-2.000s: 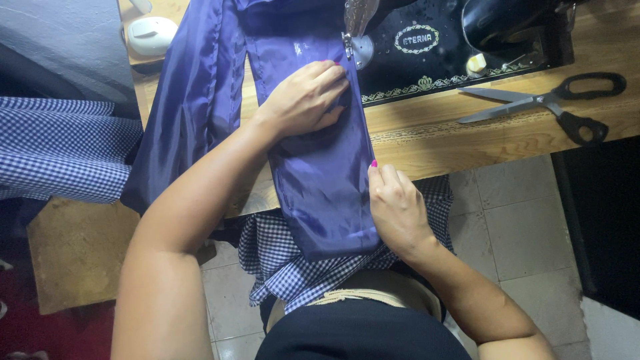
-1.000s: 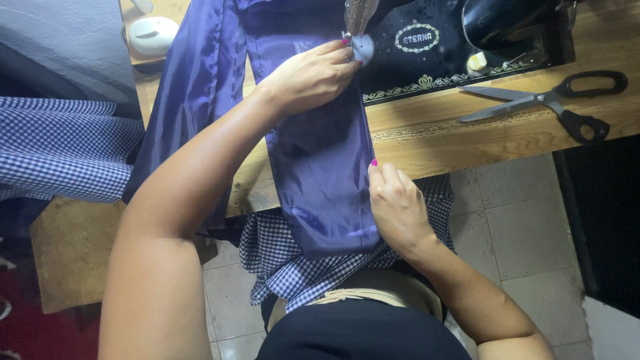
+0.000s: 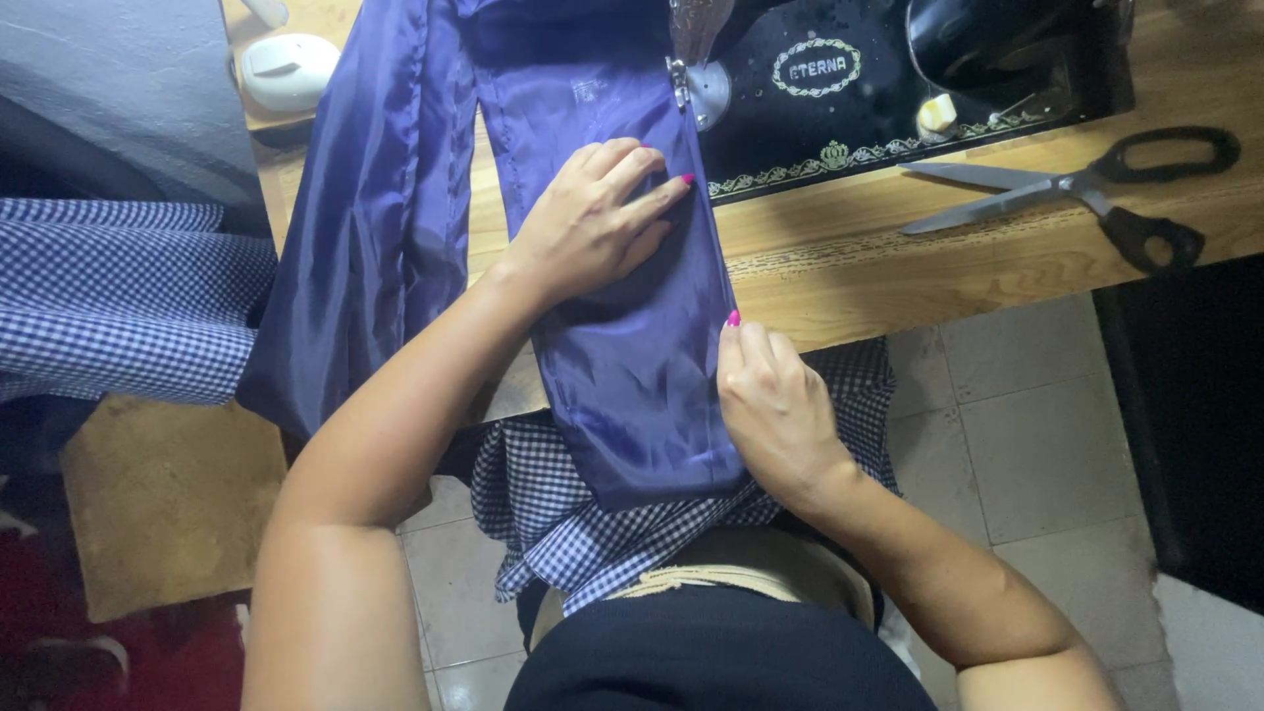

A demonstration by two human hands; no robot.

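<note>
Shiny navy lining fabric (image 3: pixel 632 395) lies over the wooden table and hangs past its front edge. Its right edge runs under the presser foot (image 3: pixel 678 83) of a black Eterna sewing machine (image 3: pixel 780 109). My left hand (image 3: pixel 597 212) rests on the fabric just below the foot, palm down, fingers a little apart. Lower down, my right hand (image 3: pixel 780 405) pinches the fabric's right edge between thumb and fingers. Blue-and-white gingham cloth (image 3: pixel 612 538) hangs beneath, over my lap.
Black-handled scissors (image 3: pixel 1066 185) lie partly spread on the wooden table (image 3: pixel 889 286) at right. A small yellow-and-white block (image 3: pixel 936 115) sits on the machine bed. A white computer mouse (image 3: pixel 289 72) is at upper left. More gingham (image 3: pixel 118 296) hangs at left above a wooden stool (image 3: pixel 173 504).
My left hand slid up to the presser foot one second ago and is now back lower on the fabric. My right hand has stayed at the fabric's edge.
</note>
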